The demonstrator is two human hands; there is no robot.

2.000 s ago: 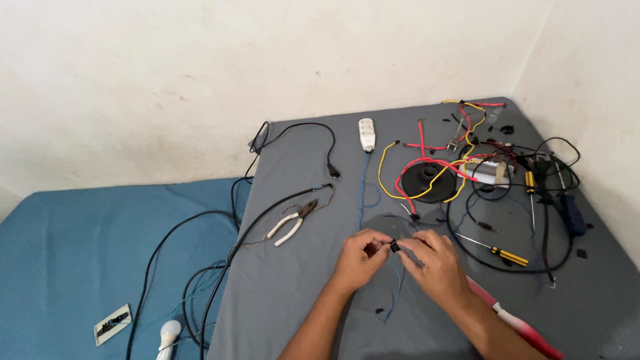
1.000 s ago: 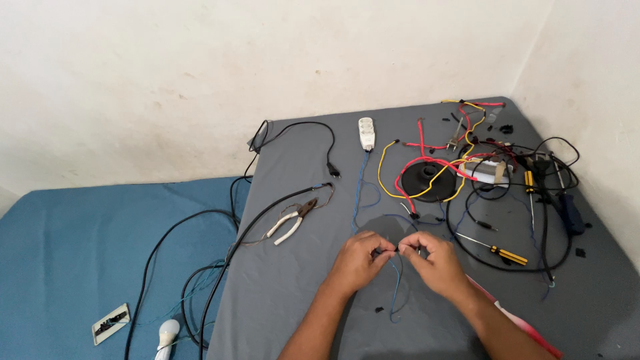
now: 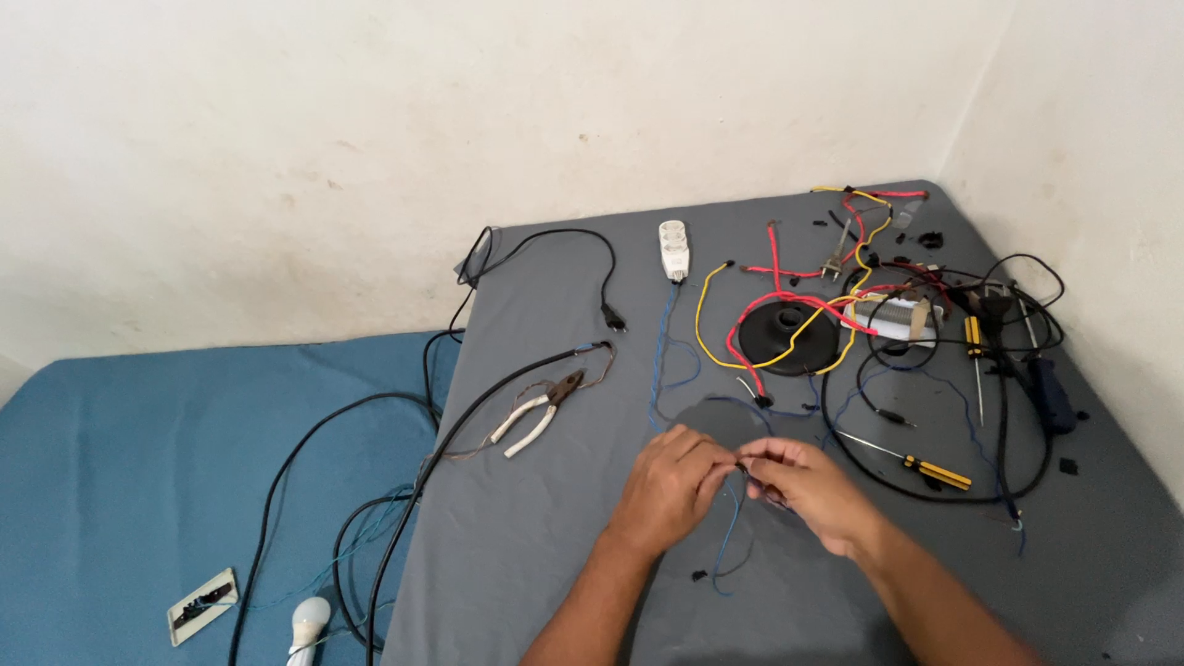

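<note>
My left hand (image 3: 673, 486) and my right hand (image 3: 803, 486) meet low at the centre of the grey-covered table. Their fingertips pinch a small black piece (image 3: 741, 468), mostly hidden between them, at a thin wire. A blue wire (image 3: 731, 532) hangs below the fingers beside a darker one, whose end lies by a small black bit (image 3: 699, 575). Beyond my hands, a twisted blue cord (image 3: 660, 361) runs up to a white multi-outlet socket (image 3: 674, 250). Pliers with white handles (image 3: 543, 412) lie to the left, jaws against a thin brown wire.
To the right lie a black round base (image 3: 754, 338), red wire (image 3: 772, 259), yellow wire (image 3: 700, 319), a yellow-handled screwdriver (image 3: 936, 472), another screwdriver (image 3: 973, 338) and coiled black cable (image 3: 1051, 444). A black plug (image 3: 613, 318) is at left; a bulb (image 3: 311, 615) and switch plate (image 3: 203, 606) rest on the blue surface (image 3: 139, 462).
The black piece, visible between my fingertips two seconds ago, is now mostly covered by them. My hands have drawn closer together, and my right hand has turned. The things around them have stayed put.
</note>
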